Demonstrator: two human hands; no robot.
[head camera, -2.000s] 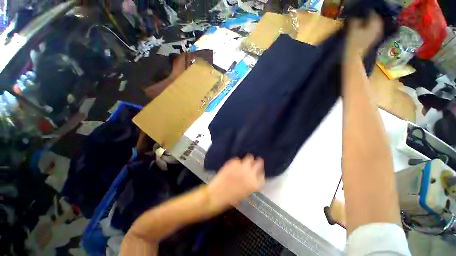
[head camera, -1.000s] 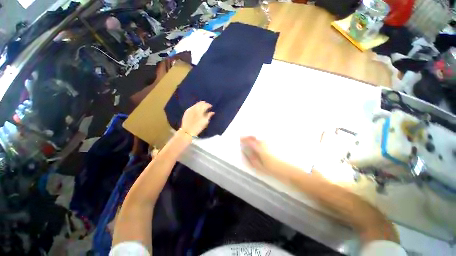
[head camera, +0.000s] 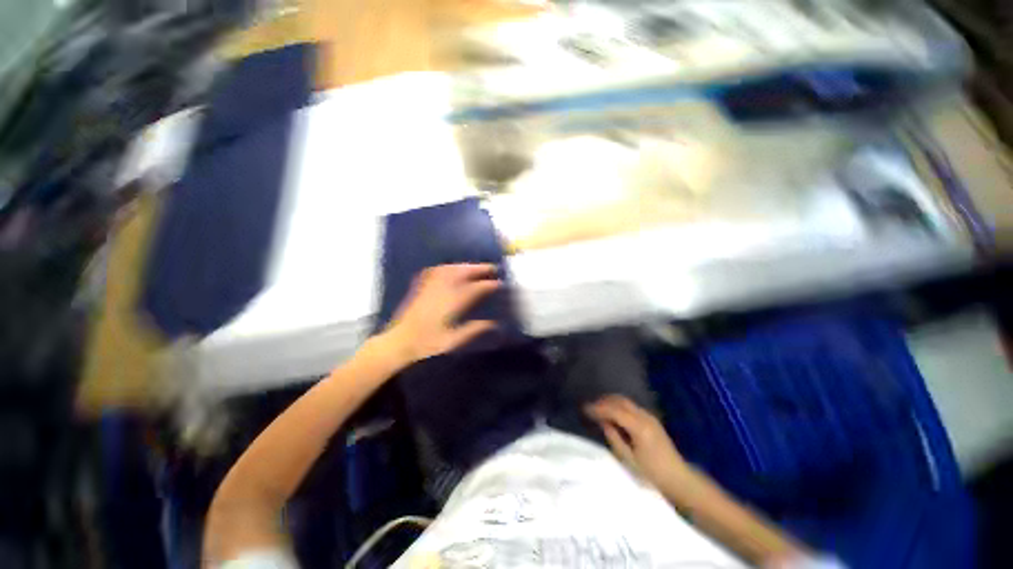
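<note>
The frame is blurred. A navy fabric piece (head camera: 439, 233) lies on the table front beside the sewing machine (head camera: 633, 178) and hangs over the edge towards my lap. My left hand (head camera: 444, 315) rests on it with fingers apart. My right hand (head camera: 633, 428) is below the table edge, at dark cloth (head camera: 600, 372) over my lap; whether it pinches the cloth is unclear. The navy cut panels (head camera: 228, 200) lie flat at the left of the table. The needle area is too blurred to make out.
The white table's front edge (head camera: 294, 339) runs across in front of me. A tan cardboard sheet (head camera: 111, 333) is under the panels at the left end. A blue plastic crate (head camera: 811, 411) stands below the table at right. Scraps cover the far left.
The view has turned right towards the machine. My left hand has left the panel pile and is on the navy piece near the machine. My right hand has moved down off the table.
</note>
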